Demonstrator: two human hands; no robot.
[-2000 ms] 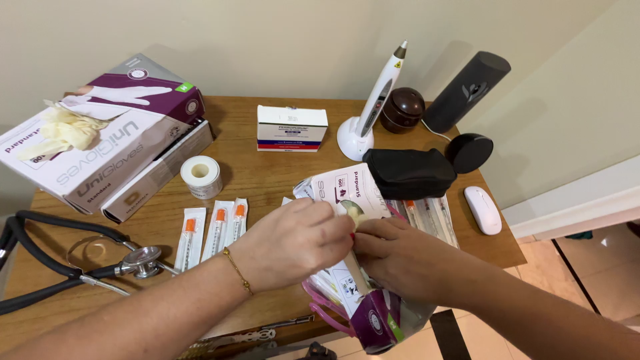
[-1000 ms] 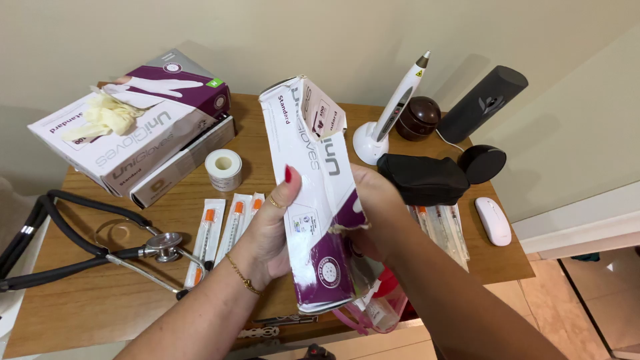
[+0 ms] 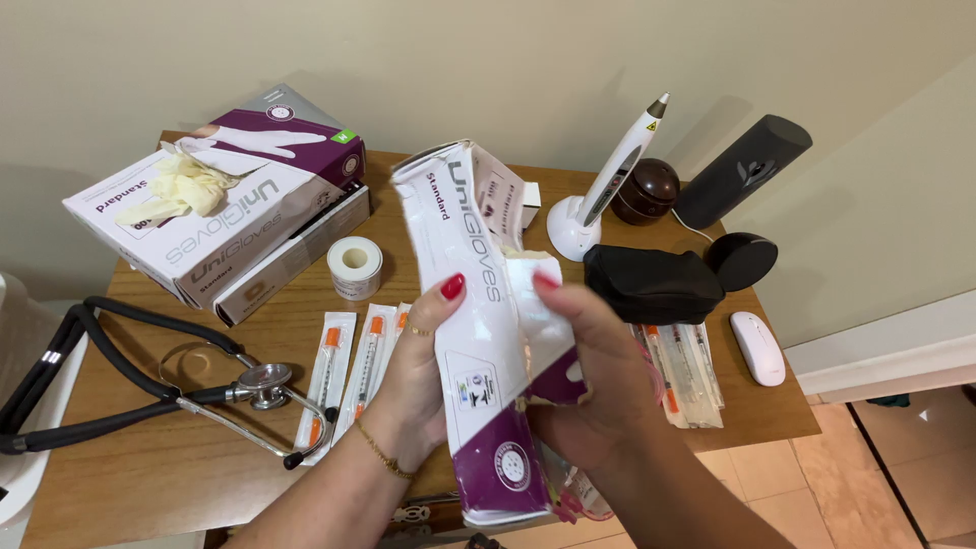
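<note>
My left hand [image 3: 423, 343] holds a worn white and purple UniGloves glove box [image 3: 476, 305] by its left side, thumb on the front panel. My right hand [image 3: 602, 366] grips the box's torn right side, its thumb over a raised cardboard flap. Between the hands the box stands roughly upright, its torn opening facing right. Wrapped syringes with orange caps [image 3: 364, 362] lie beside my left wrist. Behind and left, a crumpled latex glove [image 3: 183, 187] rests on another UniGloves box [image 3: 252, 236].
A stethoscope [image 3: 263, 385] lies left on the wooden table [image 3: 130, 480], a tape roll [image 3: 355, 267] behind it. To the right are a white pen-like device on a stand [image 3: 610, 187], a black pouch [image 3: 652, 284], more wrapped syringes [image 3: 686, 374], a white mouse [image 3: 757, 348] and a dark cylinder [image 3: 743, 171].
The held glove box was lower two seconds ago, with both hands close together at it; it has since been raised and turned upright. Since one second ago, my right thumb has come onto the flap.
</note>
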